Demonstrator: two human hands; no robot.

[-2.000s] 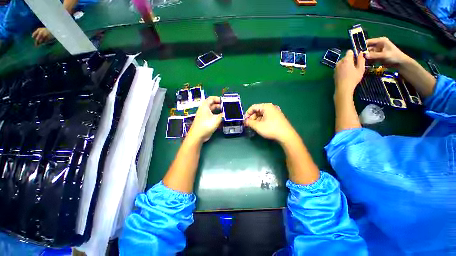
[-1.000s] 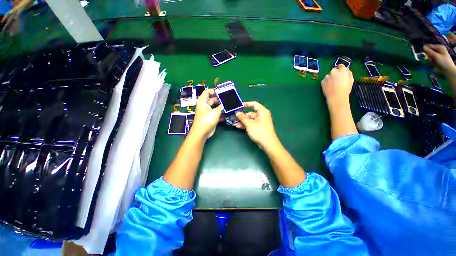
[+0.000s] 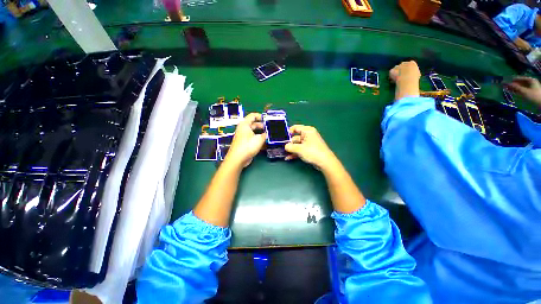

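Observation:
An LCD module point(image 3: 277, 129), a dark screen with a white border and a small gold tail at its top, is held upright in the middle. My left hand point(image 3: 249, 139) grips its left edge. My right hand point(image 3: 307, 144) has its fingertips at its lower right edge. A dark part point(image 3: 276, 154) shows just below the screen between my hands; whether it is joined to the screen cannot be told. Paired LCD modules point(image 3: 226, 113) with gold tails lie left of my left hand, and more screens point(image 3: 207, 148) lie below them, partly hidden by that hand.
Glossy black blister trays point(image 3: 53, 166) and white interleaf sheets point(image 3: 148, 178) are stacked at left. Another pair of screens point(image 3: 364, 78) and a single dark module point(image 3: 269, 70) lie farther back. A neighbour's blue sleeve point(image 3: 439, 154) reaches in at right, beside phone-shaped parts point(image 3: 474, 114). Orange boxes point(image 3: 420, 9) stand at the back.
The held module has turned from tilted to upright and moved slightly lower, with the dark part now showing below it. The neighbour's arm has reached farther forward and covers the whitish lump.

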